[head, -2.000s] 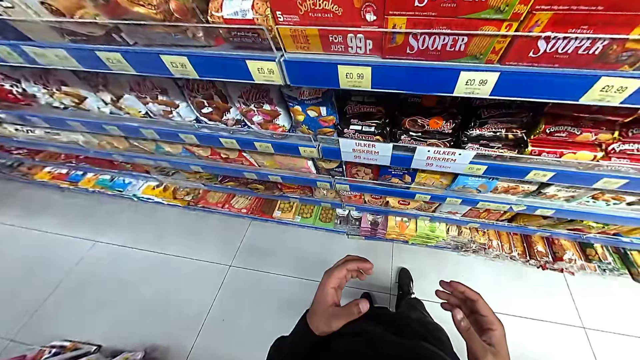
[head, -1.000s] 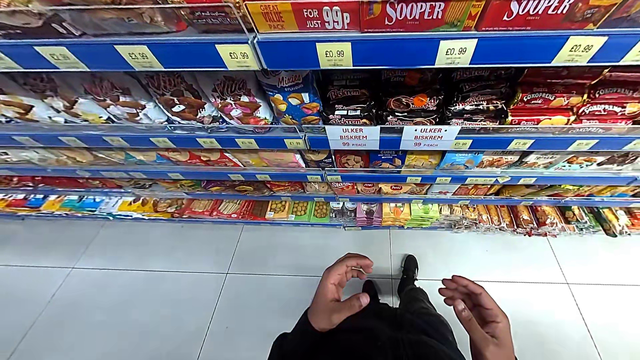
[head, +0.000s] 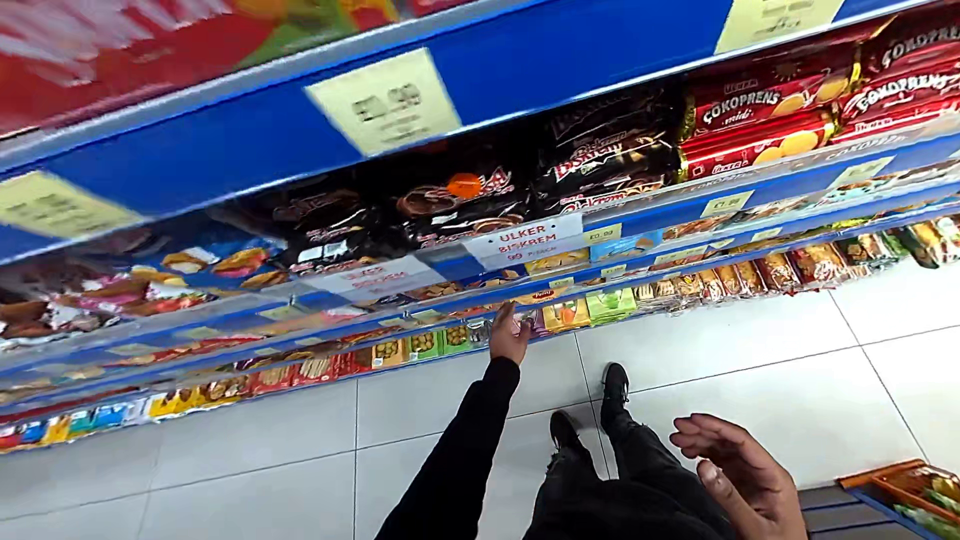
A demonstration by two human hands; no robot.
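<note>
My left hand [head: 510,334] is stretched out to the lower shelves, in front of a purple packet [head: 534,321] and beside a yellow packet [head: 566,315]; whether it touches or grips anything cannot be told. Low on the right, my right hand [head: 739,476] is held in the air over the floor, fingers curved and apart, with nothing in it. Above the left hand, black Biskrem biscuit packets [head: 600,169] and red Çokoprens packets [head: 757,124] lie on a shelf, with a white price sign [head: 525,240] on its edge.
A blue shelf edge [head: 525,60] with pale price tags crosses the near top. Rows of biscuit packets run along the lower shelves. My black shoes [head: 615,382] stand on the tiled floor [head: 720,375]. An orange-edged crate [head: 892,476] with packets stands at the lower right.
My left arm has stretched forward from above my legs to the lower shelves. My right hand stays raised at the right. The view has tilted and come closer to the shelves.
</note>
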